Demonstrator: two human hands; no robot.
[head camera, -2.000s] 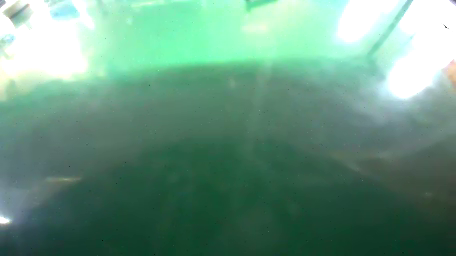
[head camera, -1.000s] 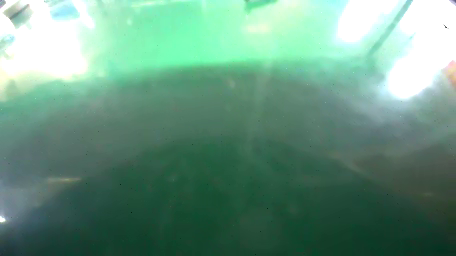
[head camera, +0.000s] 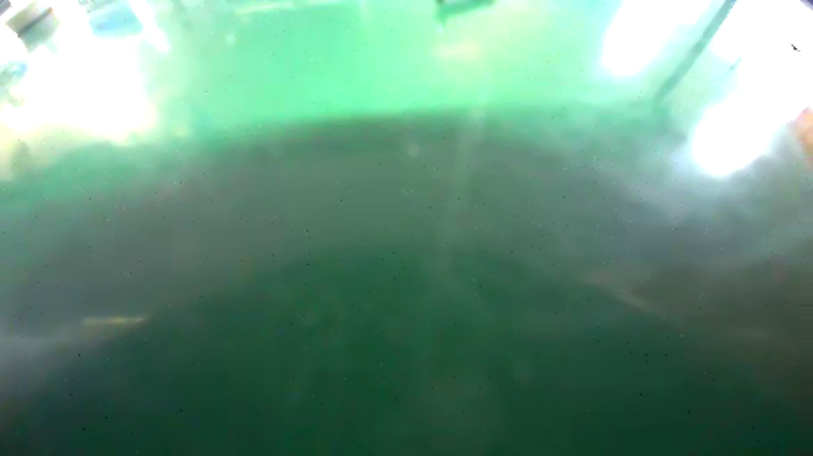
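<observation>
A shiny dark green surface (head camera: 392, 356) fills most of the head view, very close to the camera and blurred. It has a greyish band across the middle and a bright green part at the top. I cannot tell whether it is the belt or the worktop. Neither my left hand nor my right hand is in view. No box can be made out.
Bright white glare lies at the upper left and upper right. A thin dark bar (head camera: 697, 53) slants at the upper right. A small orange-red patch (head camera: 805, 132) shows at the right edge. A dark round-edged shape (head camera: 32, 24) is cut off at the top left corner.
The small bright spot at the lower left edge has faded. Otherwise only faint shading on the green surface differs.
</observation>
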